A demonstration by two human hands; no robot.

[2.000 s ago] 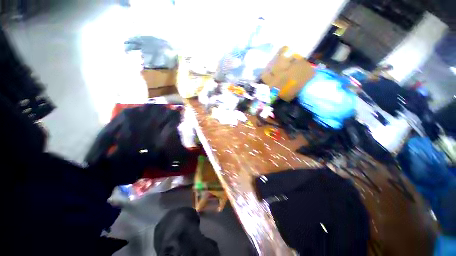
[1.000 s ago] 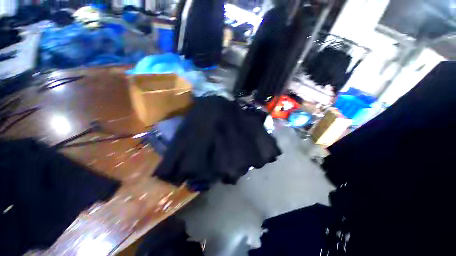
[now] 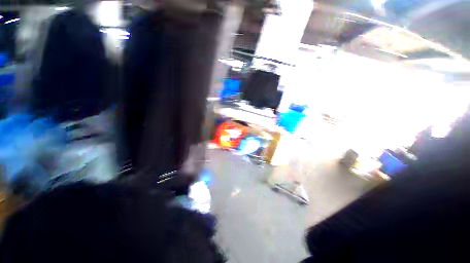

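Note:
Neither of my hands can be made out; the view is strongly blurred. Dark garments (image 3: 98,226) fill the lower left, nearest in front of me. Behind them long dark garments (image 3: 165,92) hang in a tall row, with sleeve ends or hems blurred at the bottom. A large black shape (image 3: 407,210) fills the lower right; I cannot tell whether it is a garment or a sleeve.
Grey floor (image 3: 247,210) runs through the middle, with a small wheeled base (image 3: 291,192) on it. A red bag (image 3: 229,134), a cardboard box (image 3: 278,149) and a blue bin (image 3: 291,119) stand beyond. Blue plastic (image 3: 31,144) bulges at left. More dark garments (image 3: 72,61) hang behind.
The view has swung right, away from the brown table. The hanging garments are larger and nearer, and the dark pile has shifted to the lower left.

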